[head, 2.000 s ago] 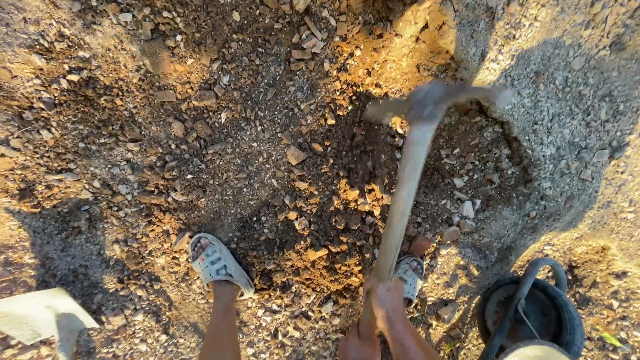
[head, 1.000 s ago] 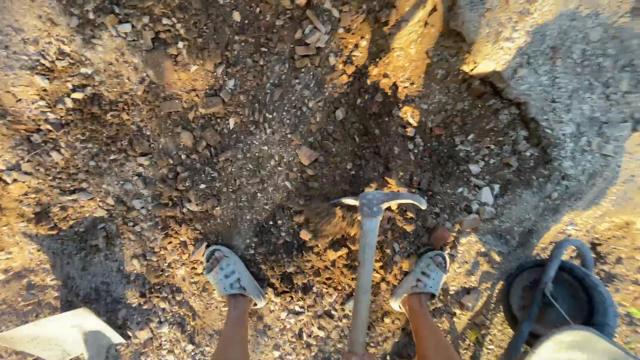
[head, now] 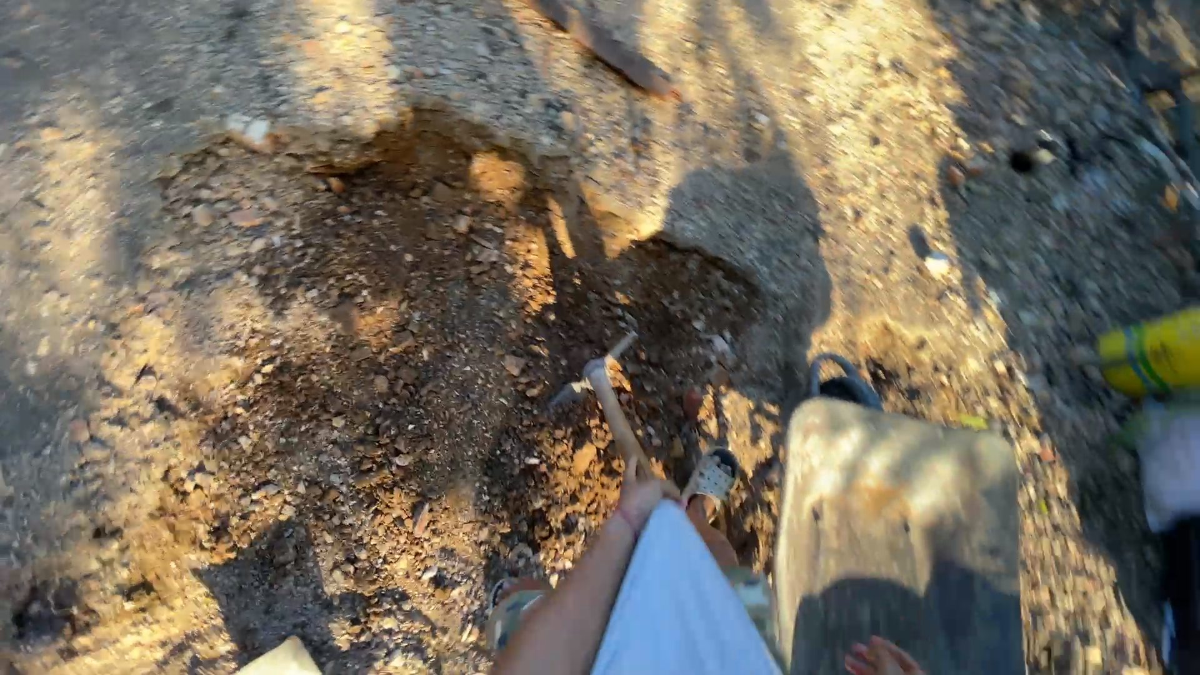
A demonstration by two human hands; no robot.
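My left hand (head: 645, 497) is closed round the wooden handle of a pickaxe (head: 616, 412), whose metal head rests on or just above the loose rubble in a dug hollow. A light shirt hangs beside that forearm. My right hand (head: 883, 656) shows at the bottom edge, fingers apart, off the pickaxe, over the shaded lower part of a worn, flat board-like surface (head: 900, 469). Nothing is seen in its fingers; the rest of it is cut off. A clog (head: 712, 474) on one foot stands right of the handle.
A dark curved rim or handle (head: 844, 380) shows behind the board-like surface. A piece of wood or root (head: 619, 56) lies at the top. At the right are a yellow object (head: 1148, 354) and part of what looks like a person. The hollow has a broken soil edge (head: 694, 248).
The view has swung widely to the right. Two seconds ago both hands were on the pickaxe handle; now my right hand is away from it. The board-like surface and yellow object have come into view.
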